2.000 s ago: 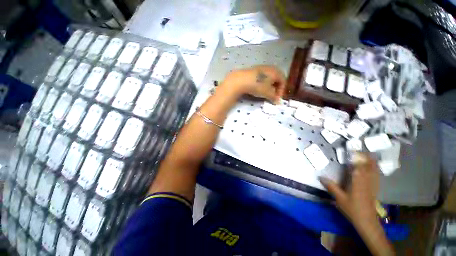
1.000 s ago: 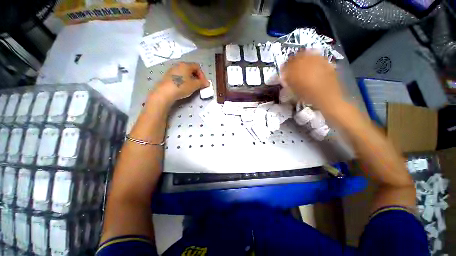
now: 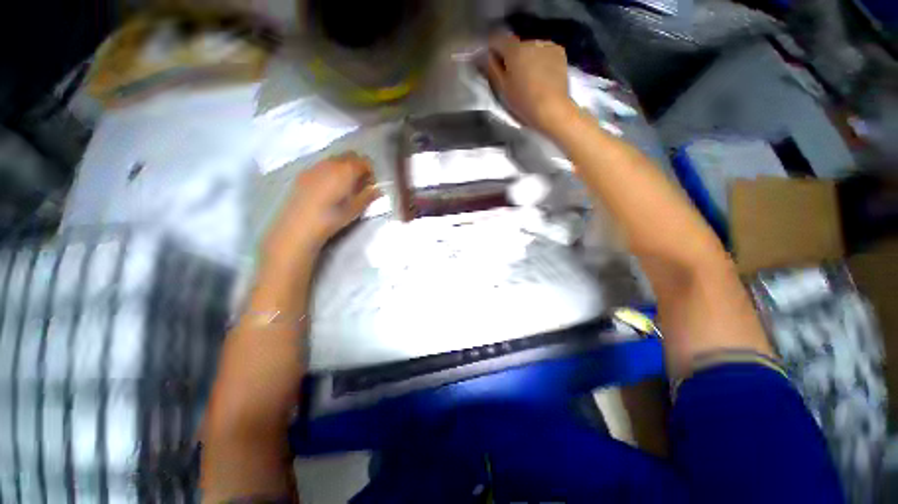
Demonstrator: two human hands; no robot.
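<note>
The view is blurred. The red-brown fixture [image 3: 457,205] lies on the perforated plate. Its front row shows white housings [image 3: 463,167]; its back row looks dark, with no white visible. My left hand [image 3: 330,197] is left of the fixture, fingers closed, with a small white housing [image 3: 379,205] at the fingertips. My right hand [image 3: 529,77] is beyond the fixture's back right corner, fingers bent down; a pale blur lies near its fingertips, and whether it holds anything cannot be told. More loose white housings [image 3: 448,251] lie in front of the fixture.
The machine head [image 3: 369,59] with its yellow ring hangs behind the fixture. Stacked blister trays [image 3: 79,364] stand at left. A black strip [image 3: 473,356] and the blue table edge [image 3: 482,386] run along the front. A brown carton [image 3: 785,221] and clear trays [image 3: 827,345] are at right.
My right hand has moved from the white pile back and left, beyond the fixture. The fixture's back row has gone from white to dark. My left hand stays beside the fixture; the view has shifted.
</note>
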